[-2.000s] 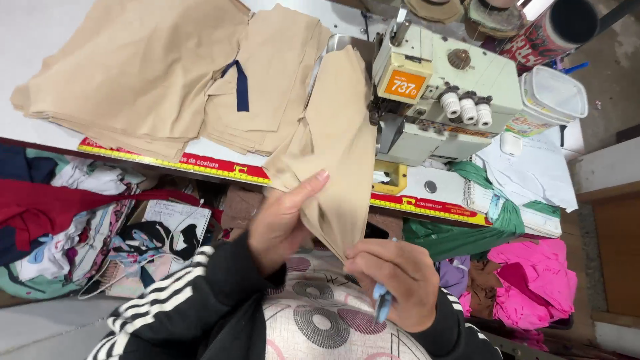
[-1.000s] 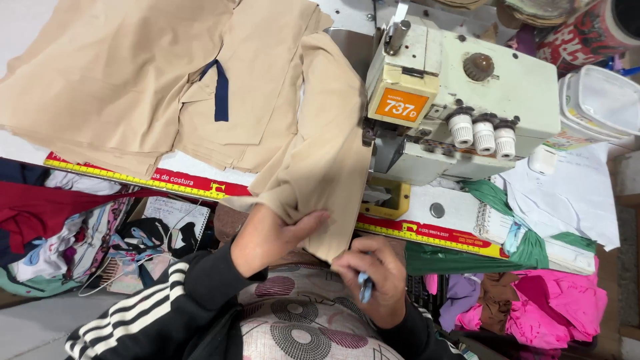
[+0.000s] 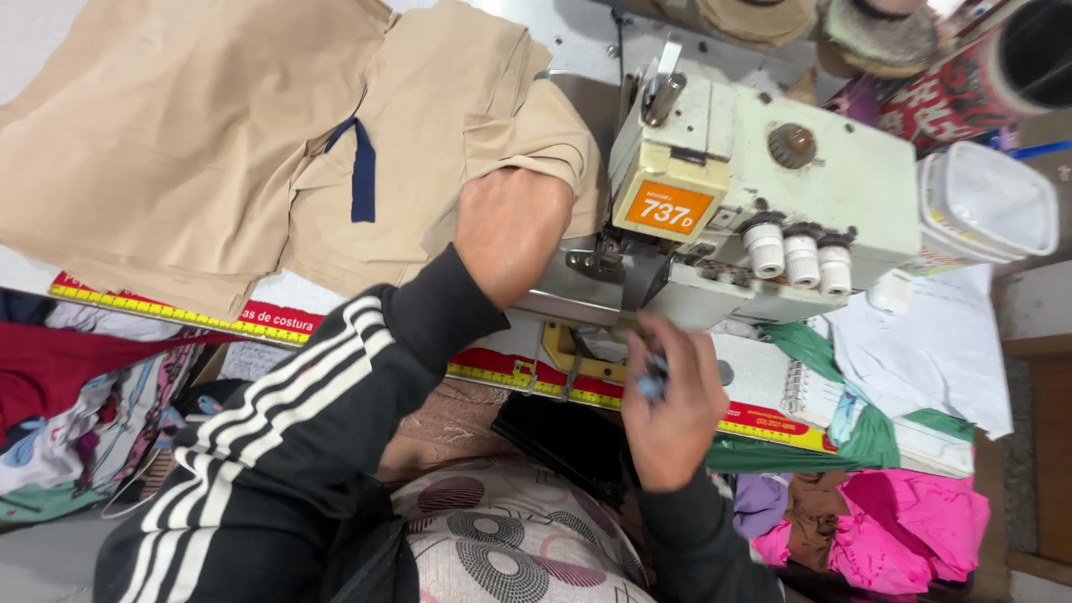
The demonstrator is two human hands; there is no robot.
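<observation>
My left hand point(image 3: 512, 230) grips a folded beige fabric piece point(image 3: 544, 130) at the left of the overlock sewing machine point(image 3: 829, 176), its fingertips hidden in the folds. My right hand point(image 3: 677, 402) is below the machine's presser-foot area, in front of the table edge, with a small light-blue tool point(image 3: 651, 378), blurred, held in its fingers. Stacked beige fabric panels point(image 3: 167, 142) cover the left of the table, with a navy fabric strip point(image 3: 363, 172) lying on them.
A measuring tape strip point(image 3: 494, 375) runs along the table's front edge. White papers point(image 3: 930, 343), a spiral notebook point(image 3: 796, 389) and green cloth point(image 3: 804, 448) lie at right, beside plastic tubs point(image 3: 992, 201). Pink fabric point(image 3: 913, 528) and mixed clothes point(image 3: 100, 402) sit below the table.
My left hand has carried the beige piece from the table's front edge up and away from me. My right hand has let go of its lower end. The view has moved closer.
</observation>
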